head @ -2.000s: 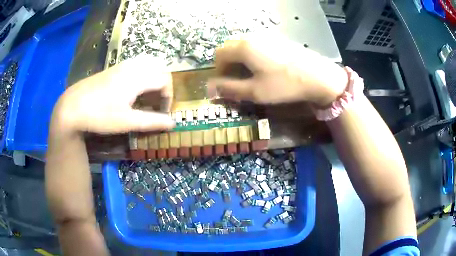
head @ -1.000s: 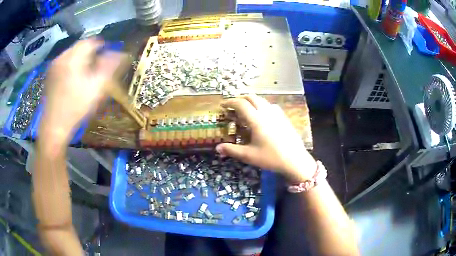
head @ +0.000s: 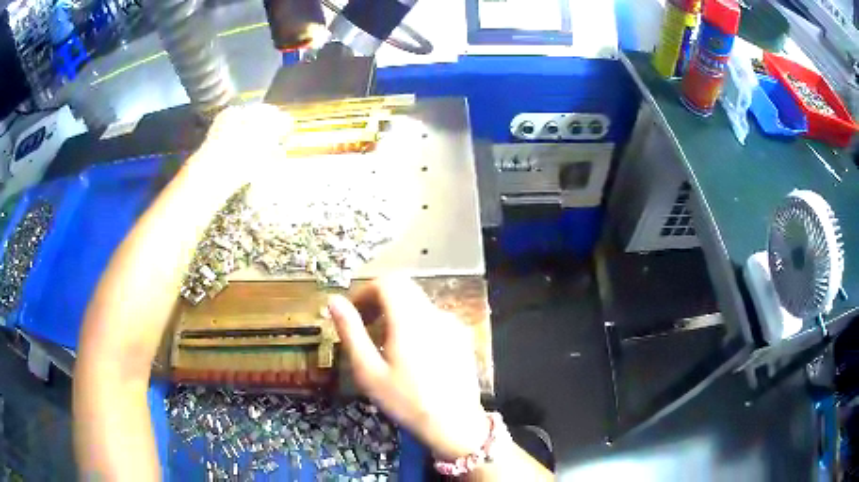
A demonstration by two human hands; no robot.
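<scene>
The near fixture (head: 250, 362), a brass-coloured block with red-brown teeth, lies on the wooden front board. The clamp bar (head: 250, 333) lies across its slots. My right hand (head: 414, 362) is at the fixture's right end, thumb and fingertips close to the bar's end; its grip is unclear. My left hand (head: 247, 136) is stretched to the far end of the plate, at the left end of the second fixture (head: 330, 139). It is washed out by glare, so its fingers and any held thing cannot be made out.
The connector pile (head: 311, 235) lies on the base plate (head: 443, 226), between the fixtures. The near blue tray (head: 160, 438) holds scattered connectors below the board. Side blue trays (head: 99, 235) are at left. A ribbed hose (head: 193, 56) hangs behind my left hand. A fan (head: 801, 254) stands at right.
My left hand moved from the left side, where it held the raised clamp bar, to the far fixture. The bar now covers the near slots. My right hand stays near the fixture's right end; the view shifted.
</scene>
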